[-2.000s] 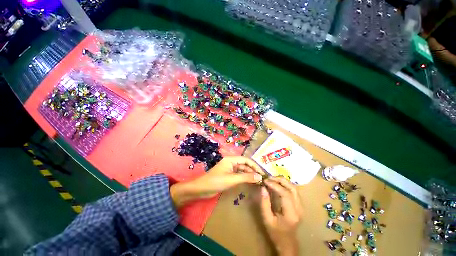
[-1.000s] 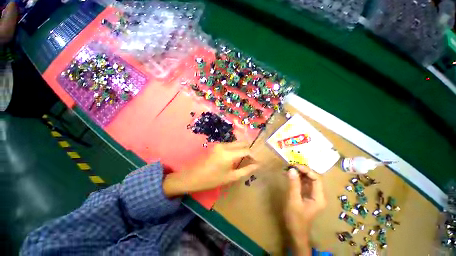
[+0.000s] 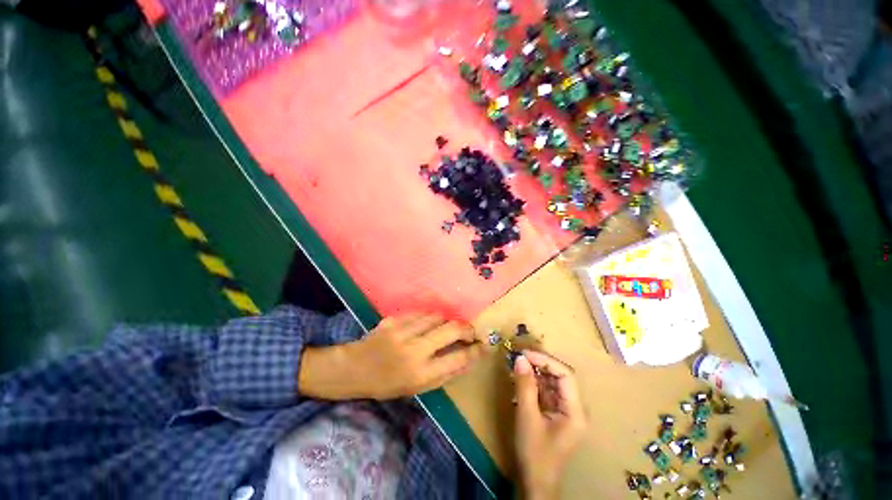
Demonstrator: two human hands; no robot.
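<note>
My left hand rests at the mat and board edge, fingers bent and pointing right; whether it holds anything cannot be told. My right hand is on the tan work board, thumb and index finger pinched on a tiny board module. Small dark parts lie just beyond the fingertips, between the two hands. A dense heap of black plastic parts lies on the red mat. Joined green, silver and black units are scattered at the lower right of the board.
A white card with a red label and a small white bottle lie right of my hands. Many modules are spread at the top right of the mat. A pink-purple tray with parts is at top left. The bench's near edge curves below.
The view has turned and moved closer. My left hand has come from beside the black heap to the board's edge. My right hand has moved from beside the card toward my left hand.
</note>
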